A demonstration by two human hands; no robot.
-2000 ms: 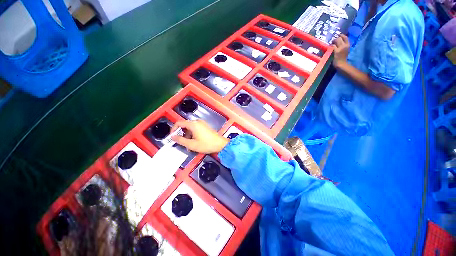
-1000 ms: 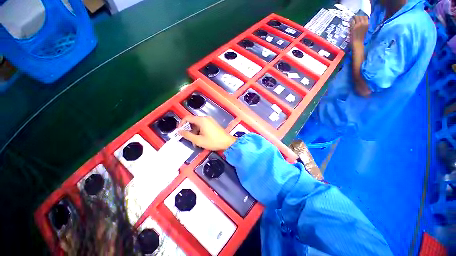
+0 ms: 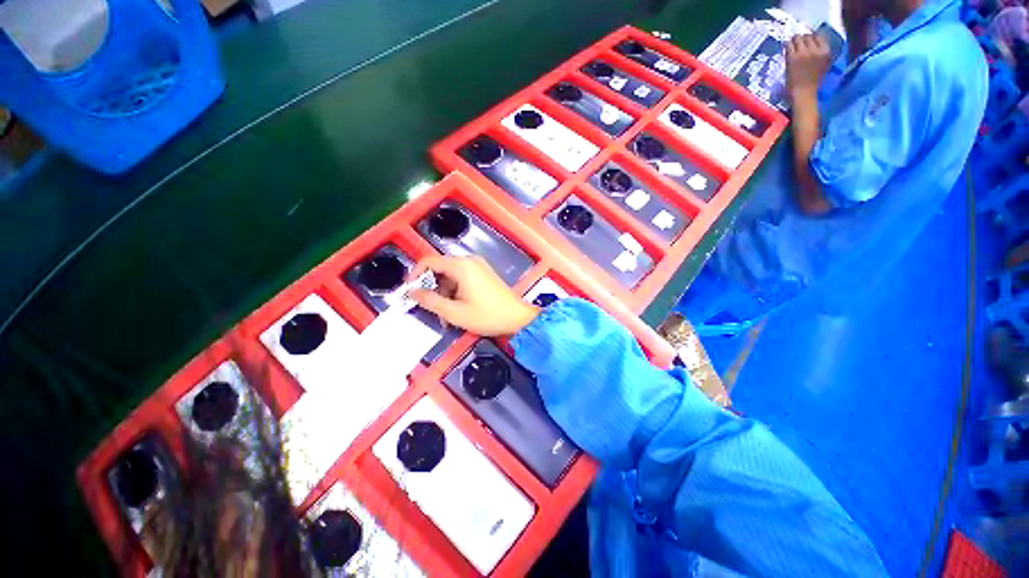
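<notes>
My right hand (image 3: 468, 296), in a blue sleeve, pinches the end of a white label strip (image 3: 409, 341) between thumb and fingers, over a dark phone (image 3: 381, 271) in the nearer red tray (image 3: 553, 262). The strip runs down and left as a broad white band across the tray's middle. A small printed part shows at my fingertips. White phones (image 3: 455, 485) and dark phones (image 3: 530, 423) lie back up in the pockets. My left hand is not visible; blurred dark hair covers the lower left.
A second red tray (image 3: 446, 152) adjoins the first, its phones mostly bearing small white labels. Beyond it, another person (image 3: 891, 124) in blue touches label sheets (image 3: 750, 57). A blue plastic stool (image 3: 135, 102) stands upper left; a cardboard box (image 3: 694, 356) lies below.
The view has shifted, so trays and person appear farther right. My right hand stays over the same dark phone with the strip. The other person's hand has moved up by the label sheets.
</notes>
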